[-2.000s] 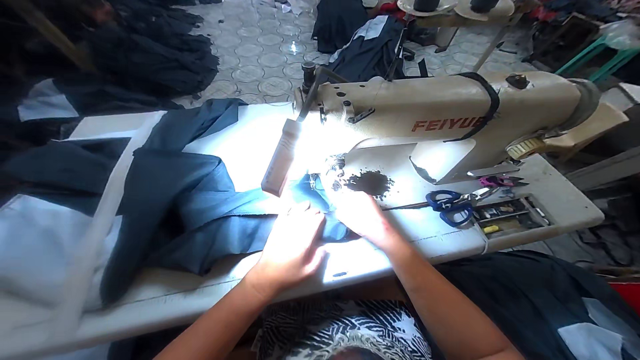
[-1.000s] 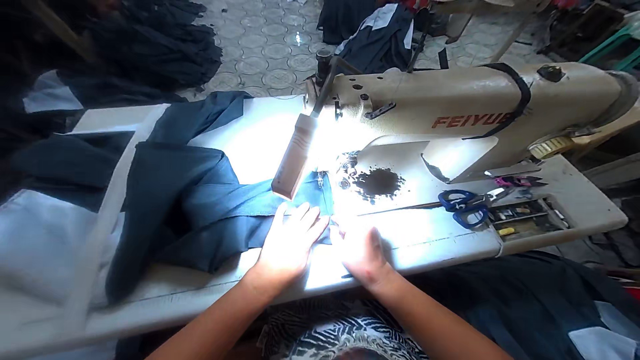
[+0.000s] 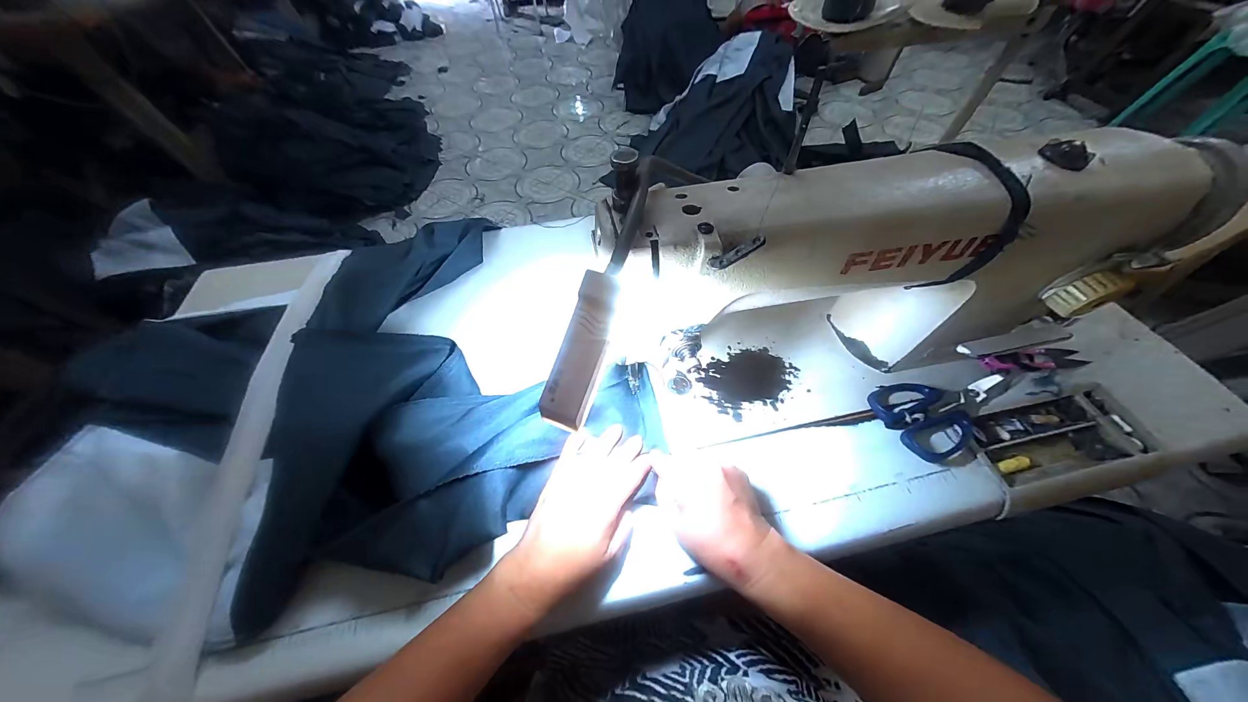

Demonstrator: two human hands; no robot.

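A cream Feiyue sewing machine [image 3: 858, 214] stands across the table, its presser foot [image 3: 634, 378] over the edge of a dark blue garment [image 3: 468, 439]. My left hand [image 3: 585, 492] lies on the garment just in front of the foot, fingers forward. Close beside it, my right hand [image 3: 717, 517] is at the cloth's right edge with its fingers curled; glare hides whether they pinch the cloth. A box-shaped lamp [image 3: 578, 351] hangs left of the needle and lights both hands brightly.
Blue-handled scissors [image 3: 921, 419] and pink-handled snips [image 3: 1029, 361] lie right of my hands, near an inset tray [image 3: 1063, 434] of small items. A pale strip [image 3: 258, 419] crosses the cloth at left. Dark garments [image 3: 736, 107] lie behind the machine.
My right hand has come back from beside the needle area to the cloth's edge nearer me. My left hand stays on the garment.
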